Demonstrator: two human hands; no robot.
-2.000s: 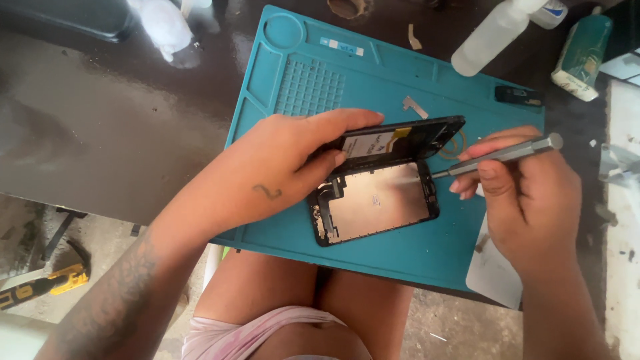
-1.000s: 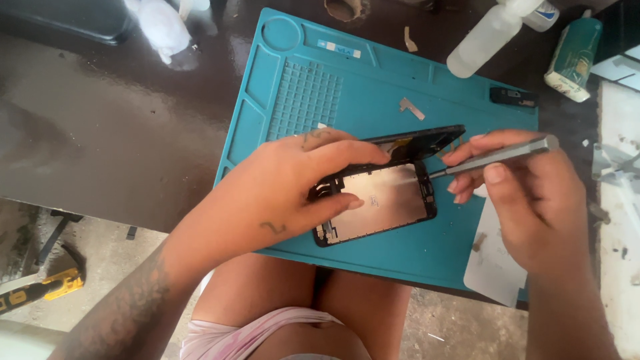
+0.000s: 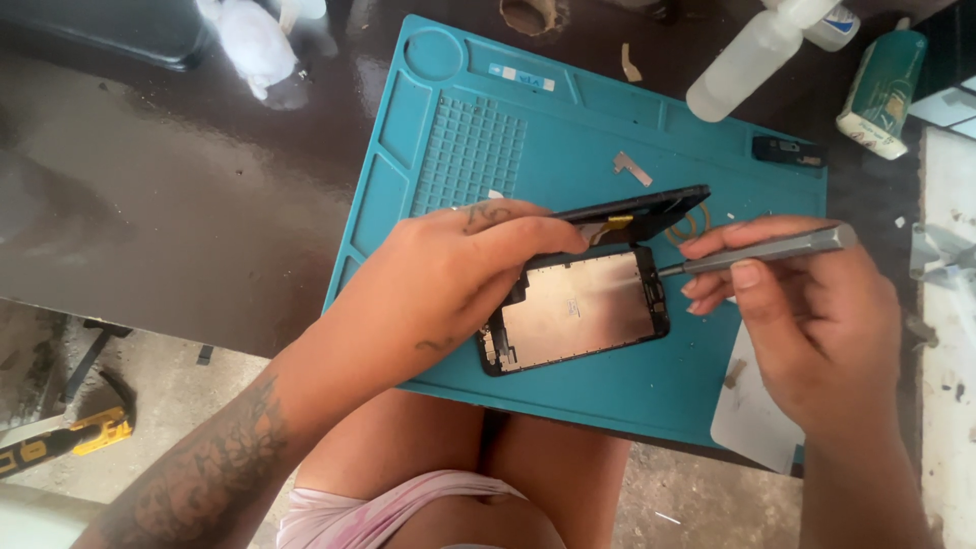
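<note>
A smartphone stands part open on the teal silicone repair mat (image 3: 564, 396). Its display assembly (image 3: 576, 309), metal back up, lies flat, and the dark phone body (image 3: 663, 204) is tilted up along its far side. My left hand (image 3: 473, 267) holds the raised body by its left end, fingers reaching into the gap and covering the left part of the display. My right hand (image 3: 816, 305) grips a grey precision screwdriver (image 3: 770, 250), whose tip is at the display's right edge; whether it touches a screw cannot be told.
A small metal bracket (image 3: 633, 169), a black part (image 3: 789, 151) and a white card (image 3: 755, 404) lie on the mat. Beyond it stand a translucent bottle (image 3: 743, 69) and a green-and-white container (image 3: 884, 91). A yellow-and-black tool (image 3: 69, 442) is at the lower left.
My left fingers, over the display's metal back a second ago, are now up at the raised body. The screwdriver stays at the display's right edge.
</note>
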